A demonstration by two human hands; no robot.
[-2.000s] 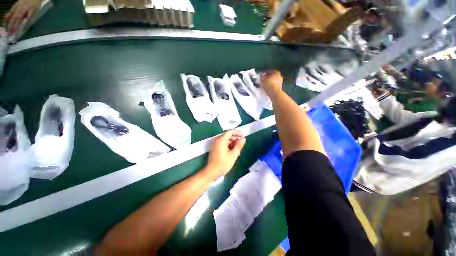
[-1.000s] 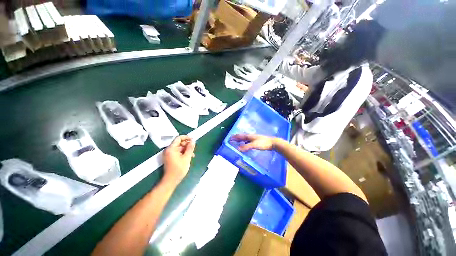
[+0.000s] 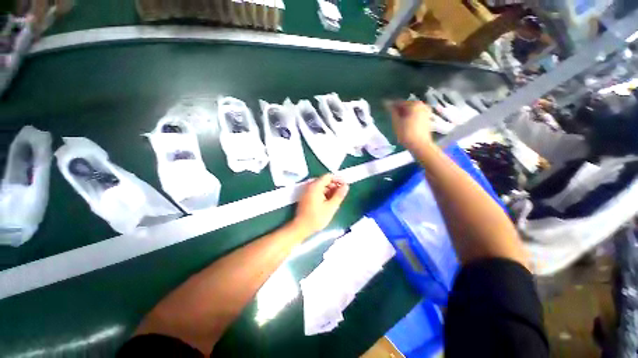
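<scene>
White wrapped products [image 3: 283, 143] with dark coils showing lie in a row on the green conveyor belt [image 3: 315, 73]. My left hand [image 3: 322, 203] is by the pale guide rail [image 3: 238, 210], fingers curled with tips together; whether something small is between them cannot be told. My right hand [image 3: 413, 124] is over the belt, just right of the nearest group of pouches, fingers pointing left. Its fingertips are blurred and anything in them cannot be made out. The blue bin [image 3: 413, 217] is partly hidden under my right forearm. White papers [image 3: 346, 276] lie fanned on the near bench.
A smaller blue bin [image 3: 420, 328] is below the bench edge. A black cable pile [image 3: 493, 164] and a person in a white and dark top [image 3: 587, 210] are at the right. A slanting metal post [image 3: 553, 73] crosses the upper right. Brown cardboard [image 3: 455, 28] is beyond the belt.
My right hand has moved out of the blue bin and forward over the belt. My left hand stays curled by the rail. The camera view has swung, shifting the whole scene.
</scene>
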